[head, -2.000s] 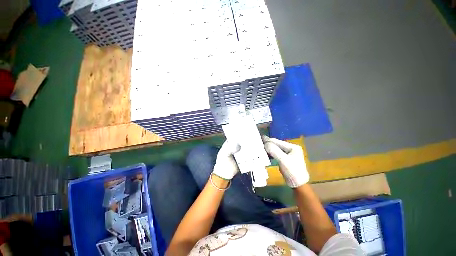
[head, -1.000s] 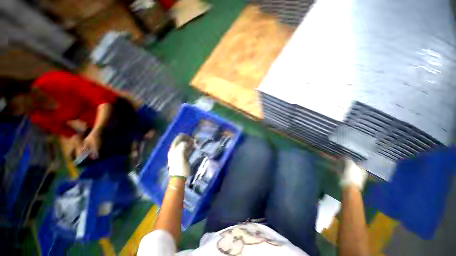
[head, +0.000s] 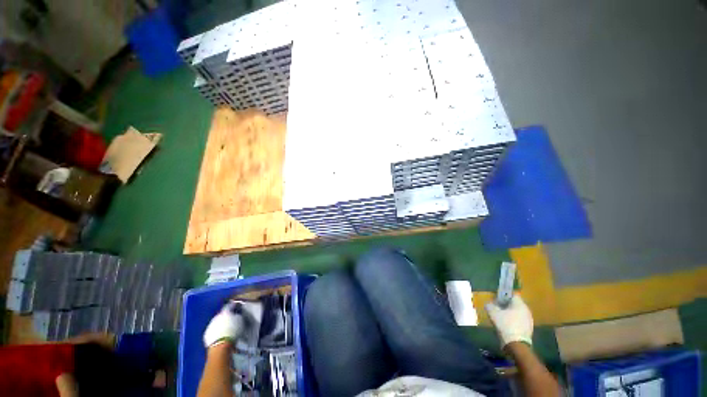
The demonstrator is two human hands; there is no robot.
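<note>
My left hand (head: 225, 326), in a white glove, reaches into the left blue tote (head: 293, 341) among loose grey metal box parts (head: 274, 319); its fingertips are blurred, so a grasp cannot be told. My right hand (head: 512, 318), also gloved, holds a narrow grey metal box part (head: 506, 284) on end, right of my knees. A pale cover plate (head: 462, 302) lies on the floor left of that hand. The large stack (head: 349, 116), white on top with slotted dark sides, stands ahead; two low pieces sit at its near right corner.
The stack stands on a plywood pallet (head: 240, 182). A blue sheet (head: 535, 190) lies right of it. The right tote (head: 690, 372) holds pale plates beside a cardboard pad (head: 620, 335). Rows of grey parts (head: 85, 287) and a red-sleeved person (head: 39, 372) are at left.
Earlier both hands held pale plates before the stack. Then the view swung left as my left hand reached the left tote. Now the view has swung back and my right hand holds a part away from the stack.
</note>
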